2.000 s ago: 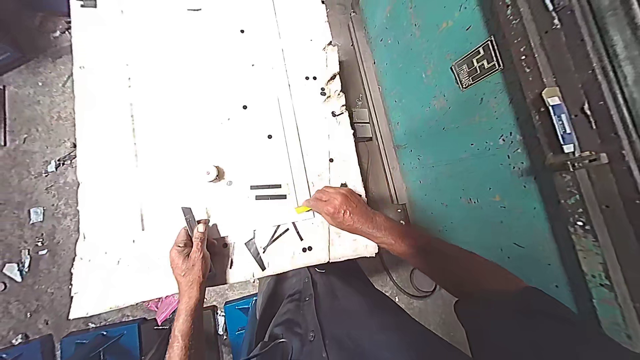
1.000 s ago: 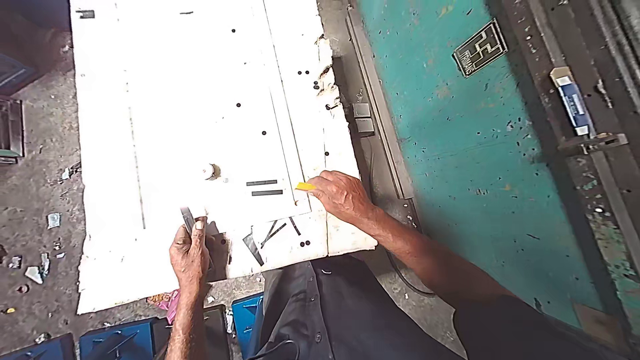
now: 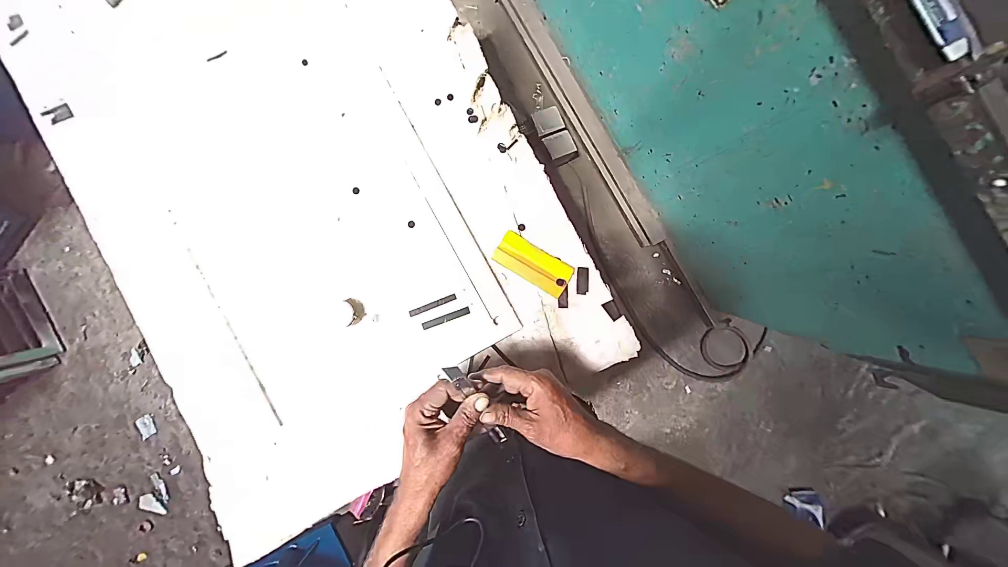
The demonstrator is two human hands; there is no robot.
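Both hands meet near my body at the white board's near edge. Pinched in my left hand [image 3: 437,429] is a small dark strip [image 3: 459,379], its flat end pointing up and left. My right hand [image 3: 531,402] grips the same small dark piece, thumb against thumb; the fingers hide most of it. A yellow plastic scraper [image 3: 533,264] lies on the right margin of the white board [image 3: 276,197], with small black pieces [image 3: 583,280] beside it. Two dark strips [image 3: 446,318] lie side by side above my hands.
At the right stands a green machine panel [image 3: 772,173] with a metal rail [image 3: 583,118] along it. A black cable [image 3: 701,376] loops on the floor. Debris [image 3: 147,426] lies on the floor at left, and a blue object [image 3: 311,547] shows below the board. Black dots mark the board.
My right hand has let go of the yellow scraper, which now lies on the board, and has come to my left hand. The view has turned and moved.
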